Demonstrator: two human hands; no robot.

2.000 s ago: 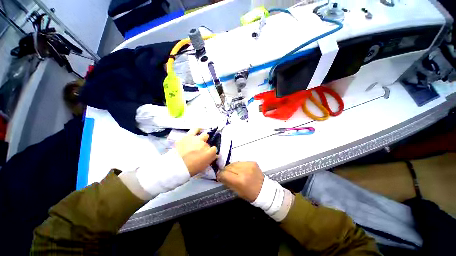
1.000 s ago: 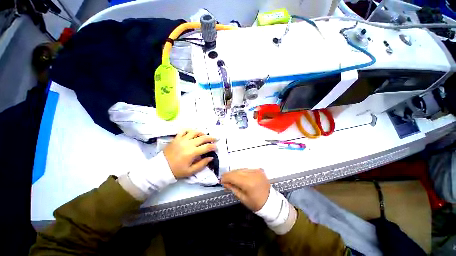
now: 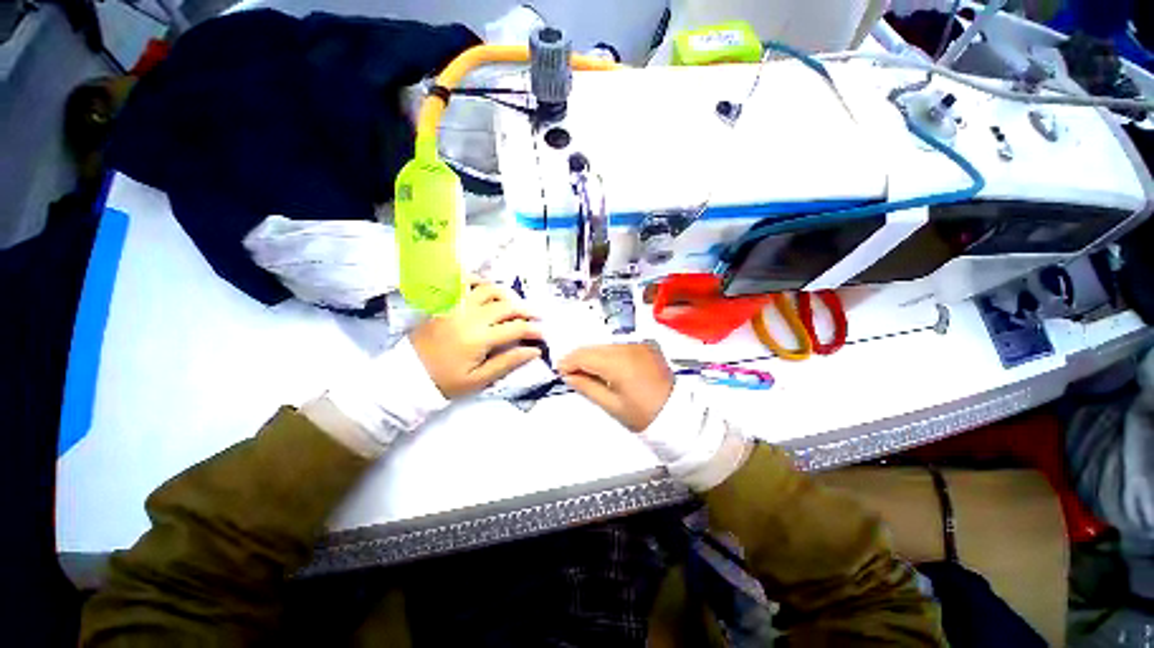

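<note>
A navy garment piece lies heaped left of the needle. Its pale lining spreads towards the presser foot. My left hand lies flat on the cloth just in front of the needle area, fingers pointing at the machine. My right hand pinches the edge of a small dark piece between thumb and finger. That piece lies between the hands and is mostly hidden by them. The sewing machine stands behind the hands.
Red-covered shears with orange and red loops lie right of the needle. A pink and blue snips-like tool lies in front of them. A lime-green lamp end hangs above the lining. A measuring tape runs along the table's front edge.
Both hands have moved with the small dark piece away from the table's front edge, closer to the presser foot. The head view has shifted. My right hand still pinches the cloth.
</note>
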